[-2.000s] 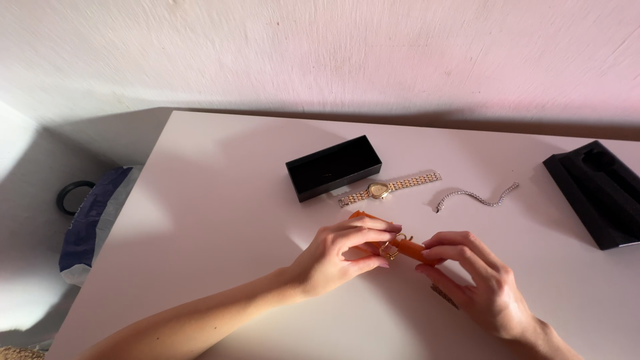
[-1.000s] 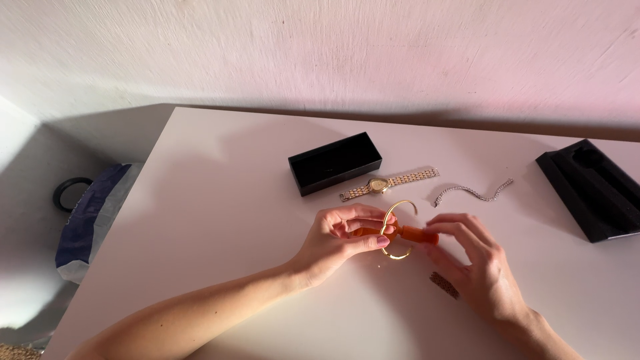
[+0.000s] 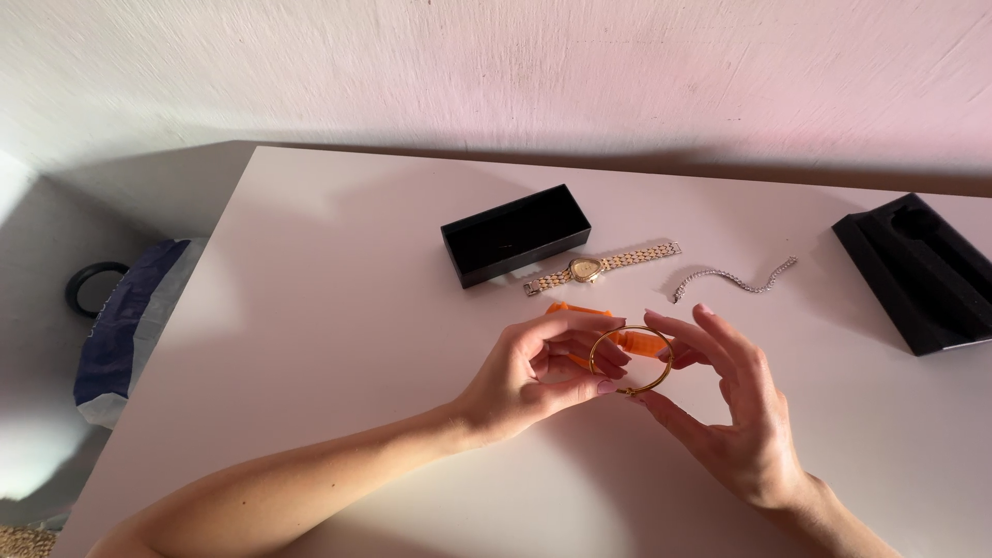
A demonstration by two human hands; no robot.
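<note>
A thin gold-coloured bangle is held upright between both hands. My left hand has its thumb and fingers on the bangle's left side. The fingertips of my right hand touch its top and bottom right. Behind the bangle, partly hidden by my left fingers, is an orange plastic object; whether it is held or rests on the table cannot be told. Beyond my hands lie a two-tone metal wristwatch and a silver-coloured chain bracelet, both on the white table.
An open black box stands behind the watch. At the right lies a black box insert with shaped hollows. A textured wall runs behind the table. Left of the table are a blue and white plastic bag and a dark ring.
The bangle, which stood with a gap facing right, now appears as a closed ring. My right hand has moved from the orange object to the bangle. The brown metal piece seen near my right hand is no longer visible.
</note>
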